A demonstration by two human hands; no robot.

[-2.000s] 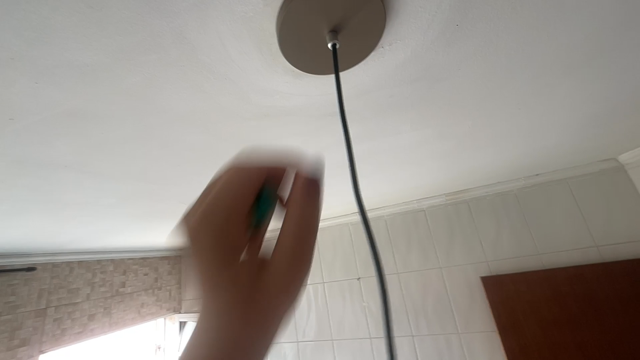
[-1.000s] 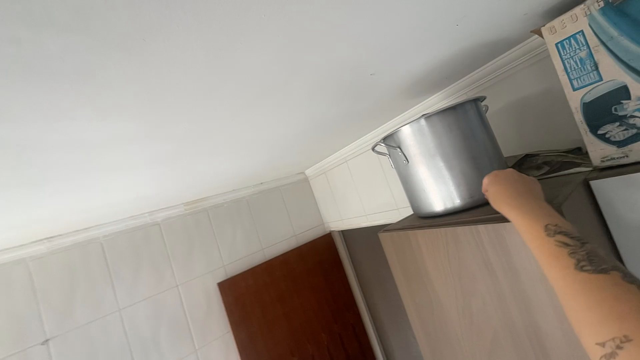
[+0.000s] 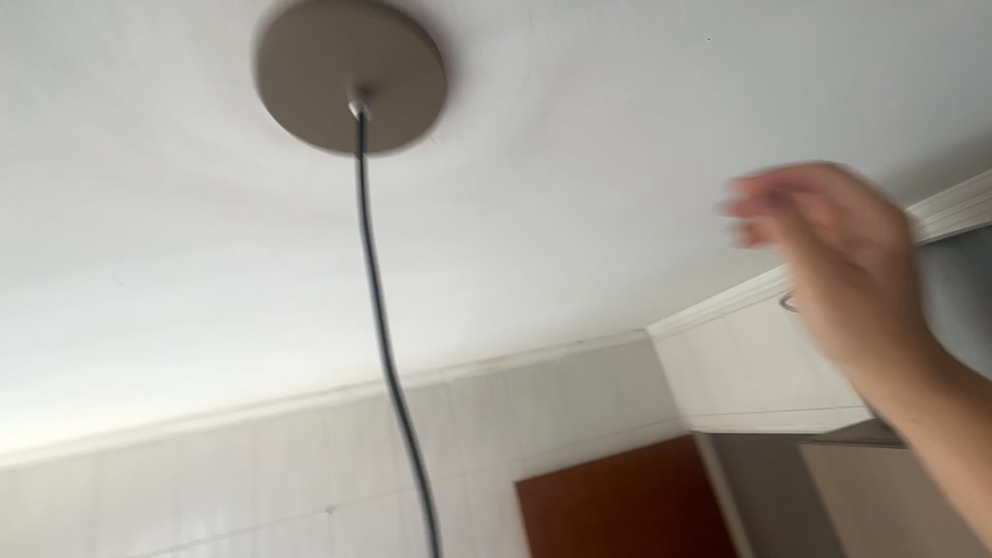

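Note:
My right hand [image 3: 852, 263] is raised at the right of the head view, blurred, with its fingers curled leftward. Whether something small sits between the fingertips cannot be told. Behind it, partly covered by the hand and wrist, is the metal pot [image 3: 961, 294] at the right edge. Left of the hand and apart from it, a dark cable [image 3: 380, 310] hangs from a round taupe ceiling canopy [image 3: 353, 74], through a small pale fitting at the canopy's middle. My left hand is out of view.
The white ceiling [image 3: 581, 194] meets a tiled wall [image 3: 271, 480] along a pale moulding. A red-brown wooden panel [image 3: 620, 504] stands low at the middle right. The top part of a light wood-look cabinet [image 3: 868, 496] is at the lower right, below the pot.
The view has swung from the cabinet back to the ceiling canopy and cable. My right hand, beside the pot a second ago, is now raised against the ceiling, nearer the cable.

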